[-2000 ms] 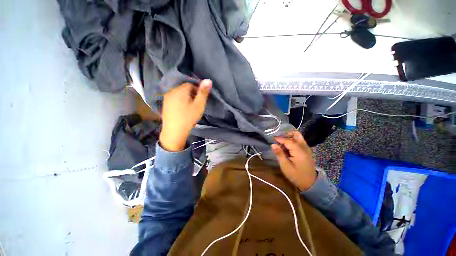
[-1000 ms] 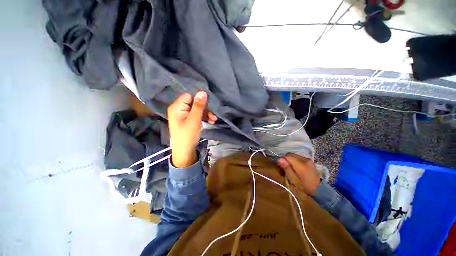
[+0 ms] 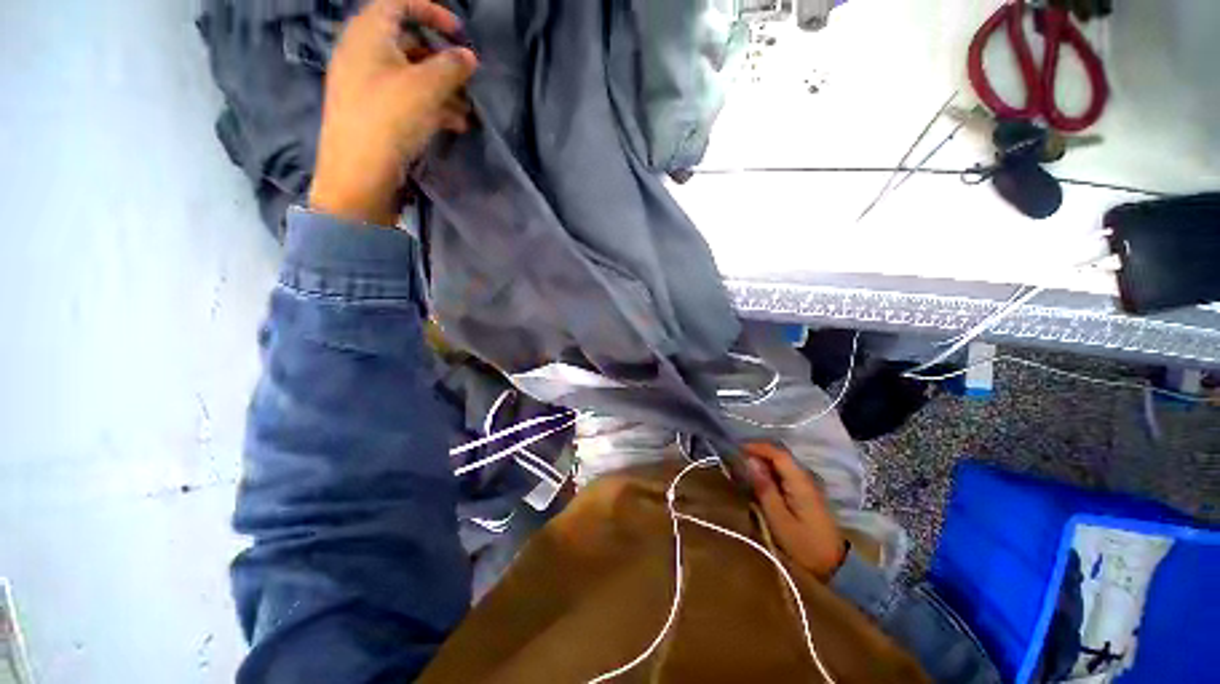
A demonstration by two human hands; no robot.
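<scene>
The dark grey garment (image 3: 535, 254) hangs from the table over my lap. My left hand (image 3: 388, 100) is raised at the upper left, pinching a folded grey edge. My right hand (image 3: 792, 505) is low, near my waist, pinching the lower end of that edge, which runs taut between both hands. White cord (image 3: 769, 381) lies in loops over my lap beside the cloth. White elastic bands (image 3: 515, 441) show below the garment on the left. Whether anything is inside the fold cannot be seen.
Red-handled scissors (image 3: 1037, 67), dark keys or fob (image 3: 1028, 185), tweezers-like prongs (image 3: 910, 158) and a black phone (image 3: 1167, 251) lie on the white table with its ruler edge (image 3: 910, 307). A blue bin (image 3: 1044, 535) stands lower right. A pale surface (image 3: 121, 334) is at left.
My left hand has moved up and left with the cloth edge, stretching it out. My right hand, earlier on a thin strand near my waist, now holds the cloth edge. The view has shifted.
</scene>
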